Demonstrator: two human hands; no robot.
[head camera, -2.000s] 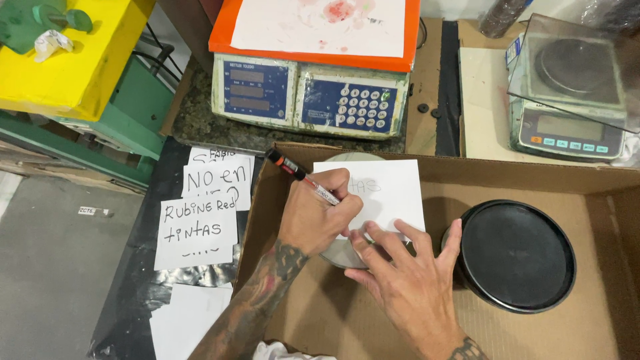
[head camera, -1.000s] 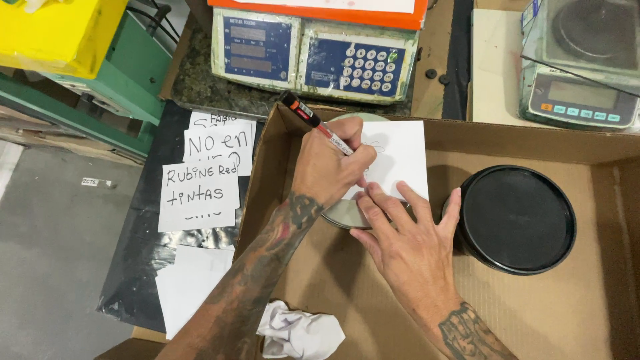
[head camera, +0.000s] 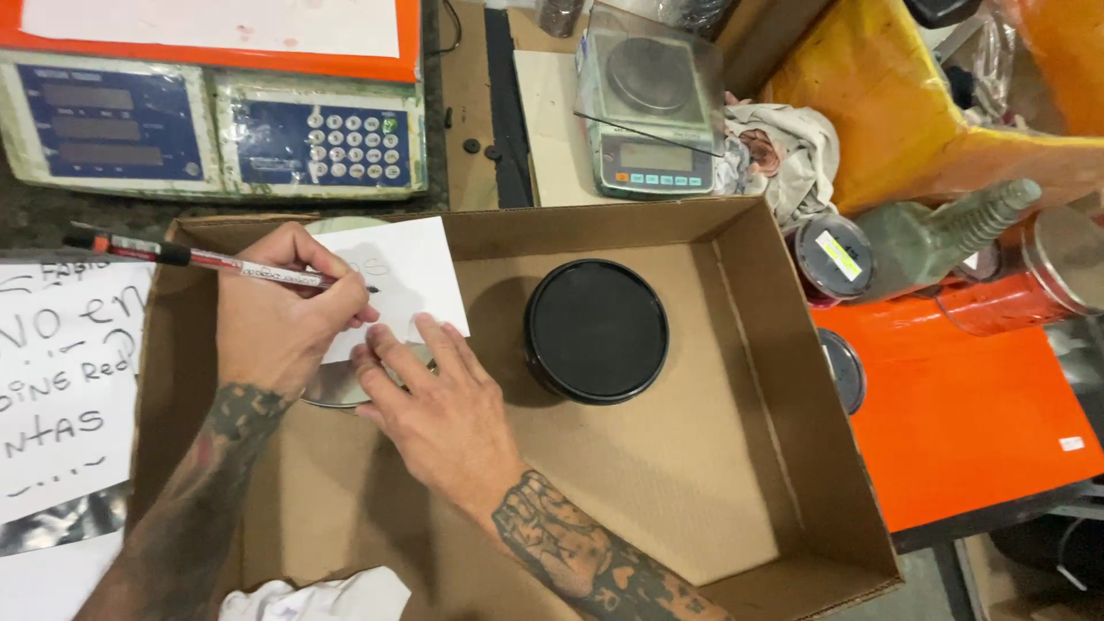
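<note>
My left hand (head camera: 289, 310) grips a red and black marker (head camera: 216, 259), its tip at a white sheet of paper (head camera: 418, 276) that bears faint writing. My right hand (head camera: 440, 397) rests its fingertips on the lower edge of that sheet and holds nothing. Under the paper lies a round, pale lid or disc (head camera: 336, 385), mostly hidden, inside a cardboard box (head camera: 737, 224). To the right of the sheet stands a round container with a black lid (head camera: 597, 332), apart from both hands.
Behind the box are a large digital scale (head camera: 319, 147) and a smaller one (head camera: 653, 155). Crumpled white paper (head camera: 319, 597) lies at the near edge. Handwritten sheets (head camera: 69, 388) are at left. At right are an orange surface (head camera: 966, 405), a translucent bottle (head camera: 914, 246) and lidded jars (head camera: 833, 256).
The view has swung right, bringing the orange surface and jars into sight. The marker remains in my left hand at the paper, and my right hand still rests on the sheet.
</note>
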